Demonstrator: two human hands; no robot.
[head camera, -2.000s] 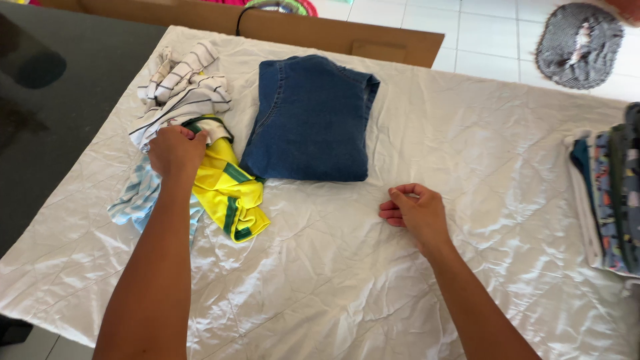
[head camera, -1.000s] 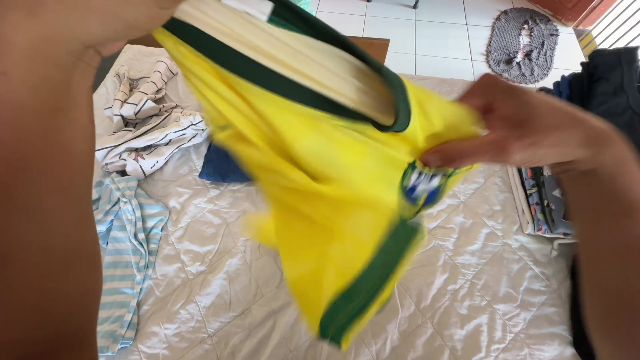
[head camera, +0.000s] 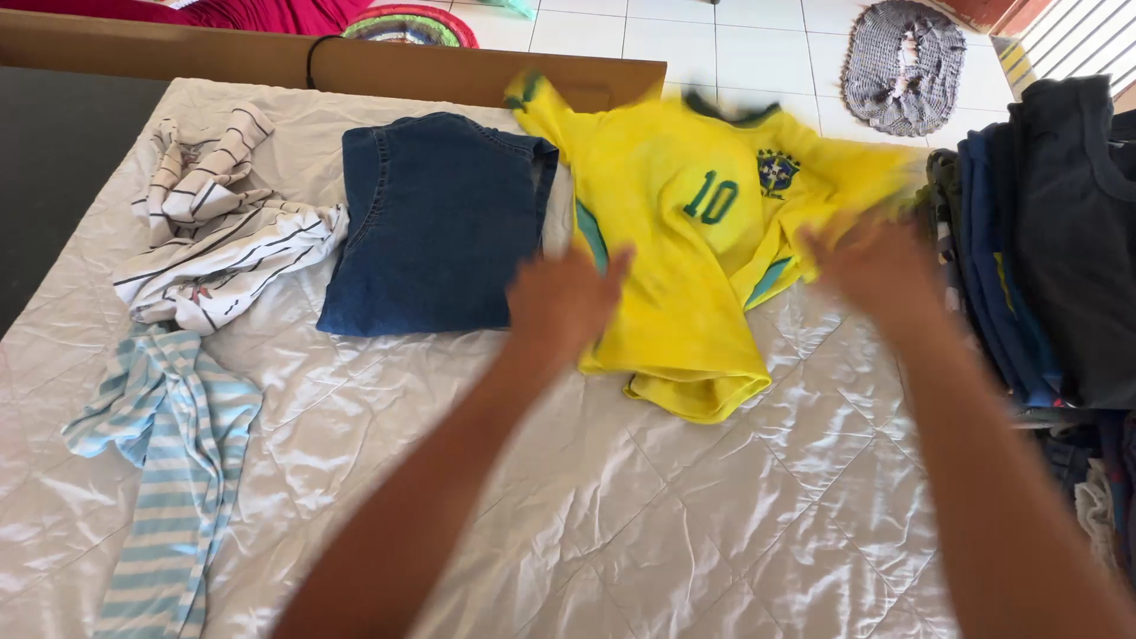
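Observation:
A yellow jersey (head camera: 674, 231) with green trim, a number and a crest lies front up on the quilted cover (head camera: 550, 532), its bottom edge bunched. My left hand (head camera: 568, 297), blurred, is at the jersey's left side near the folded denim garment (head camera: 435, 231). At the jersey's right sleeve is my right hand (head camera: 874, 257), also blurred; whether either hand grips cloth cannot be made out. Left of the denim lies a crumpled striped cream and white garment (head camera: 222, 222), with a light blue and white striped garment (head camera: 177, 444) below it.
Stacked folded clothes (head camera: 1056, 240) stand along the right side, dark ones nearest. A wooden bed board (head camera: 497, 75) runs along the far edge. Beyond it, a grey crocheted rug (head camera: 901, 67) and a multicoloured rug (head camera: 413, 25) lie on the tiled floor. A dark surface (head camera: 62, 160) borders the left.
The yellow jersey was bunched left of the denim garment, then held up between both hands. Now it lies spread to the denim's right, and both hands are lower beside it.

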